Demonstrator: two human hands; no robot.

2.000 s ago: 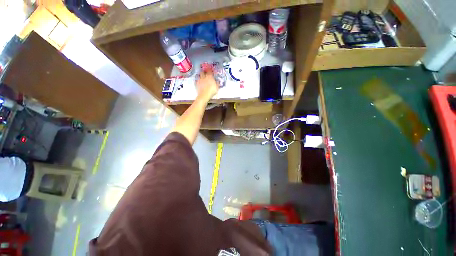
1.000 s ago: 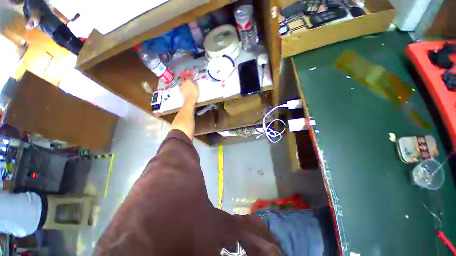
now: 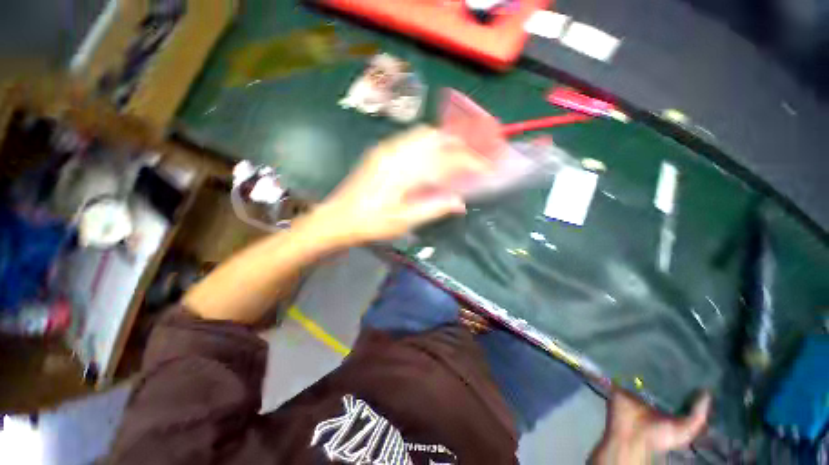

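The picture is blurred. My left hand (image 3: 400, 186) is over the green bench mat (image 3: 318, 163), closed on a clear and reddish plastic bag (image 3: 495, 150). The bag's far part spreads towards a white card (image 3: 571, 195) on the mat. My right hand (image 3: 645, 431) is at the bench's front edge, lower right, partly cut off by the picture's bottom. Its fingers are apart and it holds nothing visible. A thin red stick (image 3: 550, 123) and a pink-red piece (image 3: 582, 102) lie just beyond the bag.
A red tray (image 3: 436, 25) is at the back, beside a dark raised strip (image 3: 727, 100). A small tin and tub (image 3: 386, 88) stand left of the bag. A cardboard box (image 3: 168, 64) is upper left, wooden shelves (image 3: 150, 281) are at left. A blue box (image 3: 804, 386) is at right.
My left hand has moved from the shelf to over the bench with the reddish bag. The view has swung right to the bench, and my right hand has come into view.
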